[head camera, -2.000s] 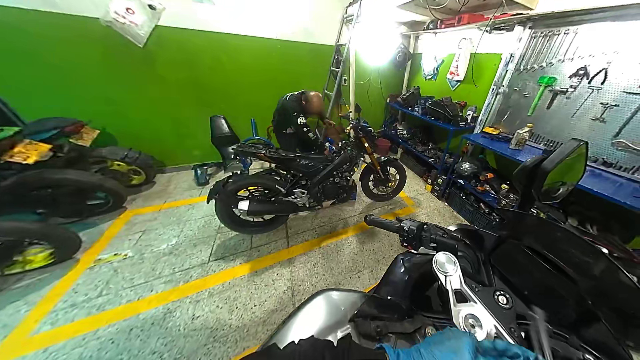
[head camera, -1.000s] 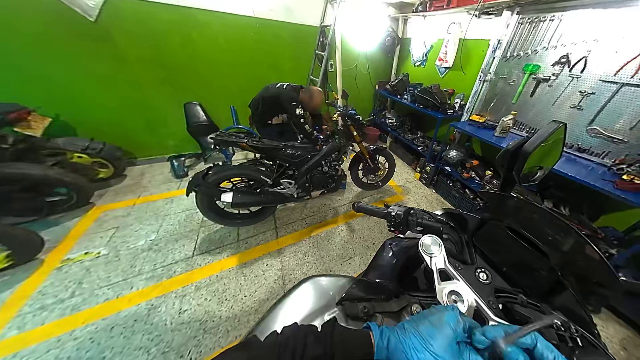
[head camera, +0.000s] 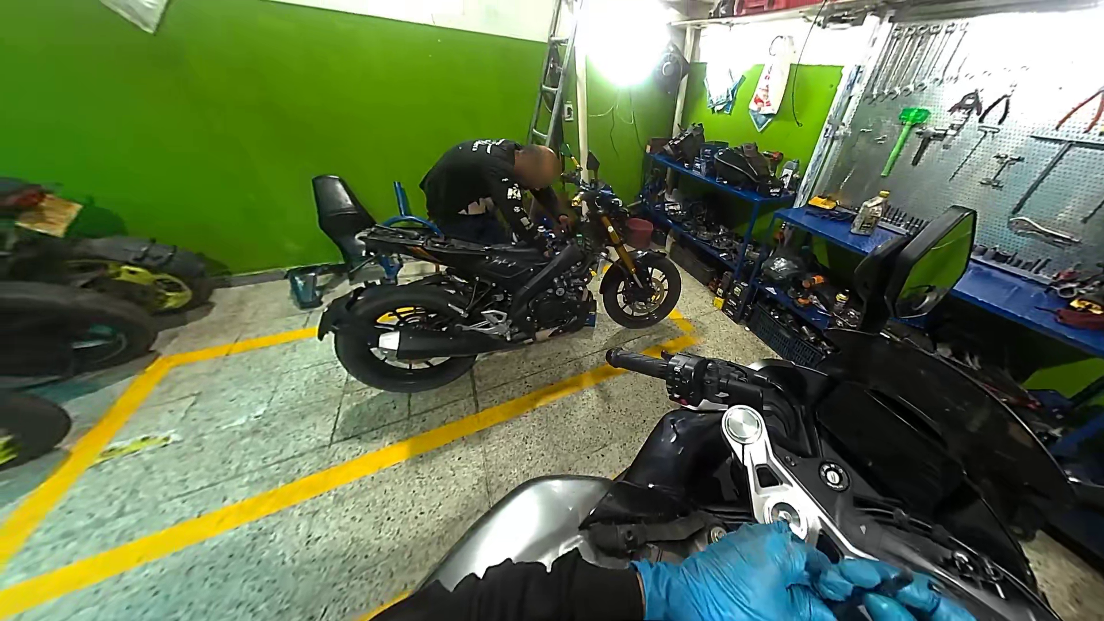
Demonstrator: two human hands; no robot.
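Both of my hands wear blue gloves and are close together at the bottom right, over the black motorcycle. My left hand (head camera: 746, 573) lies just below the silver top clamp (head camera: 759, 461), its fingers bent toward the other hand. My right hand (head camera: 897, 591) is partly cut off by the lower edge of the view, with a small dark thing at its fingers that I cannot make out. Left of the clamp are the handlebar grip (head camera: 642, 363) and the silver-grey fuel tank (head camera: 526, 526). A mirror (head camera: 933, 263) stands at the right.
A person (head camera: 487, 185) in black bends over another motorcycle (head camera: 517, 285) inside yellow floor lines. Blue shelves (head camera: 724, 181) hold parts. A blue workbench (head camera: 992, 289) stands below a tool pegboard (head camera: 949, 172). Tyres (head camera: 78, 328) stand at the left, and a ladder (head camera: 552, 82) leans behind.
Both gloved hands have come further into view since the first frame. A dark rod-like tool seen at the right hand one second ago no longer shows plainly.
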